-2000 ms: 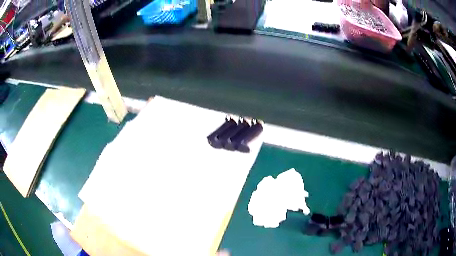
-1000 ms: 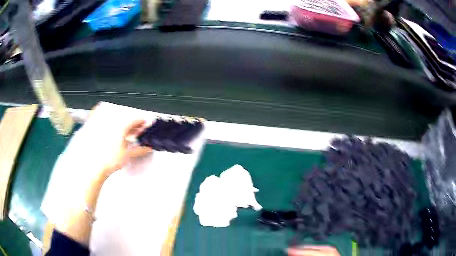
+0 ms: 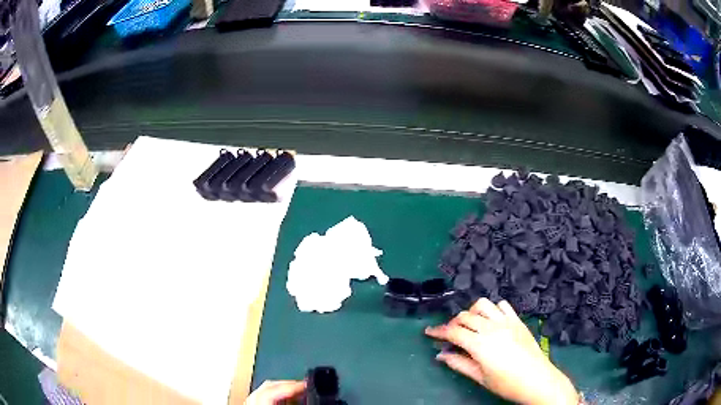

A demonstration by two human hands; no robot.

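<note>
My left hand (image 3: pixel 277 393), cut off by the bottom edge, grips a black housing (image 3: pixel 324 386). My right hand (image 3: pixel 506 356) is low over the bench at the near left side of a heap of dark grey rubber pads (image 3: pixel 553 261). A dark spot shows between its thumb and fingers; whether it is a held pad is unclear. Several black housings (image 3: pixel 245 176) lie side by side, slanted, at the far right corner of a white sheet (image 3: pixel 174 269). Two more housings (image 3: pixel 417 294) stand together left of the heap.
A crumpled white piece (image 3: pixel 332 265) lies mid-bench. Loose black housings (image 3: pixel 668 320) and a clear plastic bag (image 3: pixel 684 237) are at right. Tan cardboard (image 3: pixel 103 364) shows under the sheet. A taped post (image 3: pixel 63 138) stands at left. A black conveyor belt (image 3: pixel 356 99) crosses behind.
The row has grown from three housings to several. My left hand was at the row a second ago and is now at the bottom edge with a housing. My right hand has come further into view.
</note>
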